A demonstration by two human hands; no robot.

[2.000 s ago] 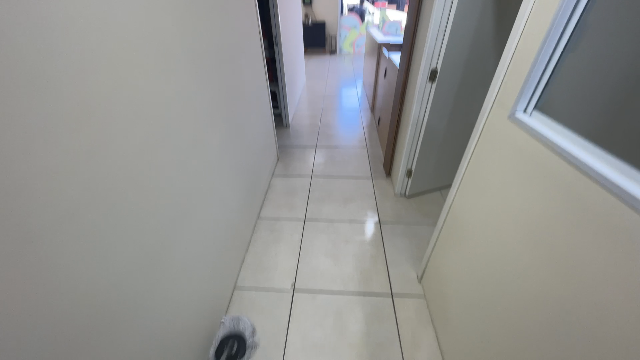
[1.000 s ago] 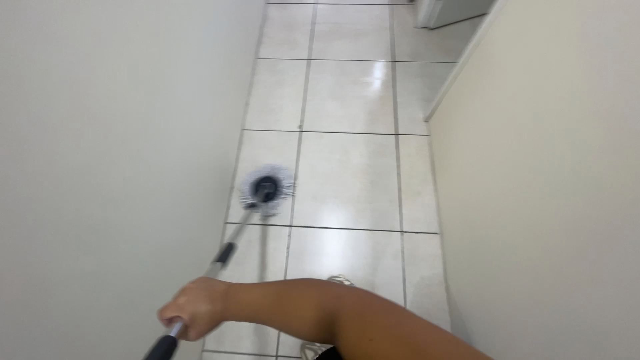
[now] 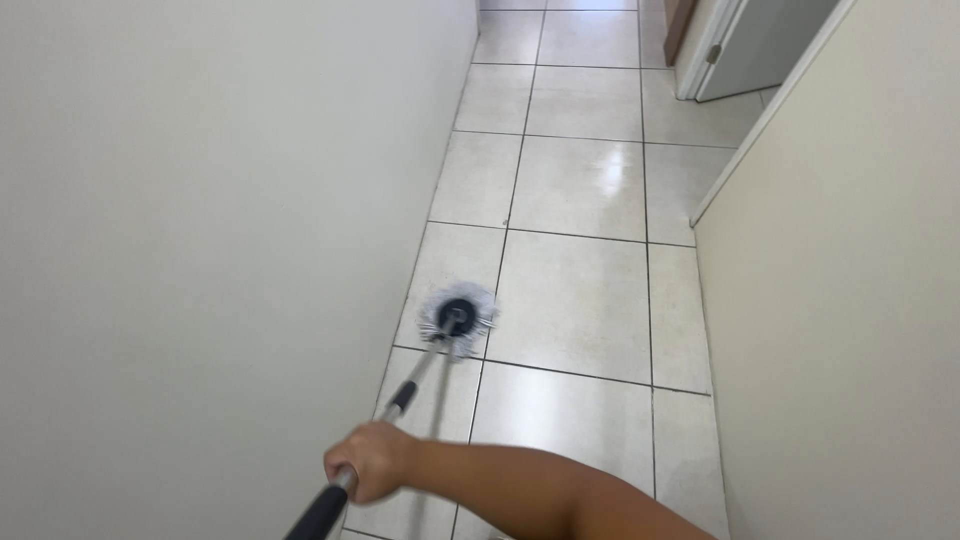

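My right hand (image 3: pixel 373 461), on an arm that comes in from the lower right, is closed around the metal pole of a mop (image 3: pixel 425 366). Below the hand a black grip (image 3: pixel 321 513) runs off the bottom edge. At the pole's far end, a round mop head (image 3: pixel 457 316) with a black centre and whitish strands rests on the tiled floor (image 3: pixel 574 300), near the left wall. The strands look blurred. My left hand is out of view.
A pale wall (image 3: pixel 225 225) borders the floor on the left, and a cream wall panel (image 3: pixel 832 285) on the right. Farther ahead at the right stands a grey door (image 3: pixel 757 49) with a metal hinge, beside a brown wooden edge (image 3: pixel 679 31).
My right hand and arm, not visible two seconds ago, are in view, gripping the mop in both later frames. The view has tilted down since the first frame.
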